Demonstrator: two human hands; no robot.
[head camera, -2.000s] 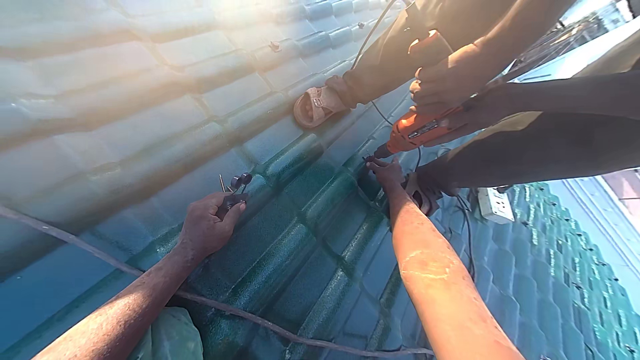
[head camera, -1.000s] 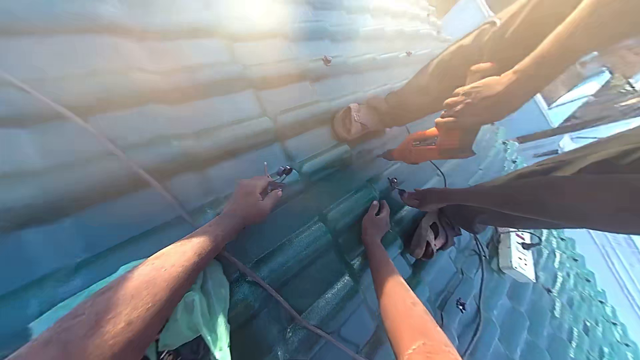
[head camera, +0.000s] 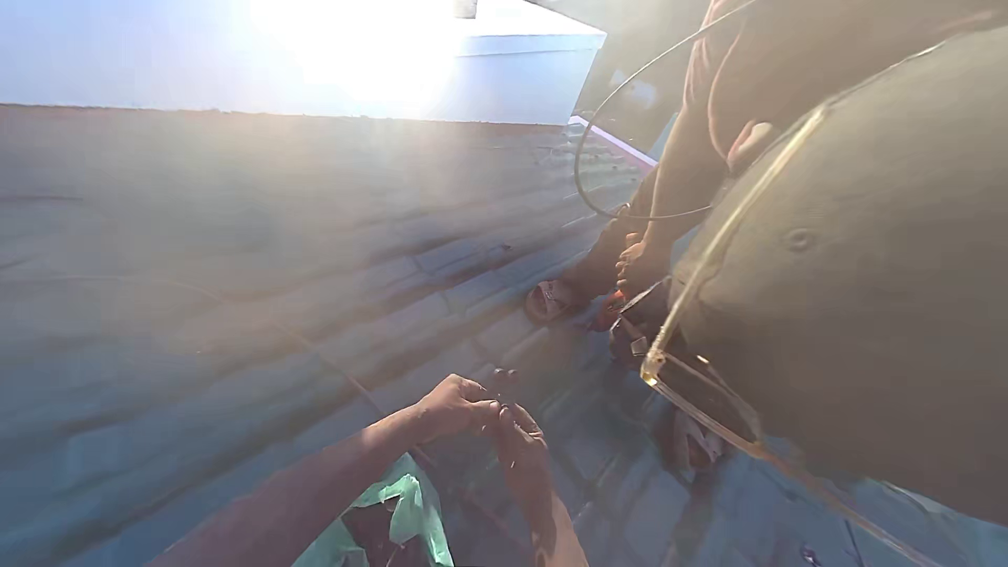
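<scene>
My left hand (head camera: 461, 405) and my right hand (head camera: 521, 441) meet fingertip to fingertip at the lower middle. Small dark fasteners (head camera: 505, 376) stick up between them, apparently screws with washers; my left hand is closed on them. Whether my right fingers also grip one cannot be told. A green plastic bag (head camera: 409, 504) lies open just below my left forearm, with dark contents. Beyond my hands, to the right, an orange power drill (head camera: 609, 309) is partly visible under a co-worker's hand (head camera: 642, 266).
A co-worker's capped head (head camera: 850, 260) with glasses (head camera: 652, 368) fills the right side. Their sandalled foot (head camera: 549, 301) stands on the blue tile-profile roof sheet (head camera: 441, 315). A cable (head camera: 583, 169) loops overhead, and a white wall (head camera: 520, 79) borders the roof's far edge.
My hands have come together from apart. The co-worker's head has come into view at right, covering much of the drill and legs. The view has swung up towards the wall.
</scene>
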